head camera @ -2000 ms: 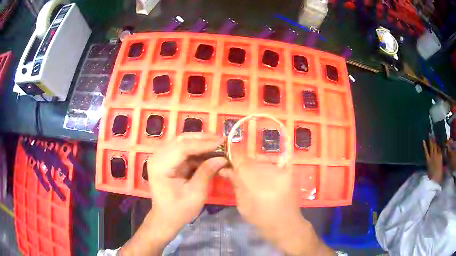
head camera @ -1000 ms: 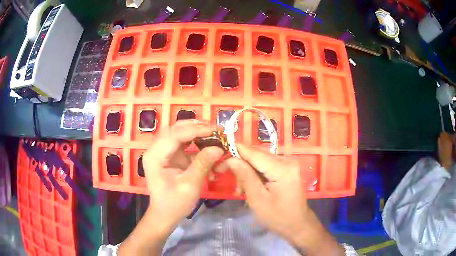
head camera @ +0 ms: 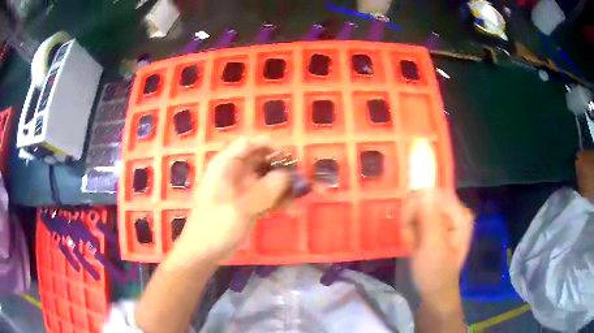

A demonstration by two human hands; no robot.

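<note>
An orange-red pocketed tray [head camera: 417, 117] lies in front of me with dark square smartwatch bodies [head camera: 275, 113] in many pockets. My left hand [head camera: 238, 185] is over the tray's middle, its fingers closed around a dark watch body [head camera: 298, 184], mostly hidden and blurred. My right hand [head camera: 438, 224] is at the tray's right side, blurred, holding a pale adhesive strip [head camera: 422, 162] that stands up from its fingers over the right column. Several pockets in the front row hold no watch body.
A white tape dispenser [head camera: 60, 101] and a clear gridded tray [head camera: 104, 140] stand left. Another orange tray with purple strips [head camera: 68, 273] lies lower left. A person's pale sleeve [head camera: 553, 253] is at right, near a blue stool-like object [head camera: 485, 260].
My right hand has moved away from my left hand to the right with the strip. My left hand stays over the tray's middle with the watch body. The view has shifted slightly.
</note>
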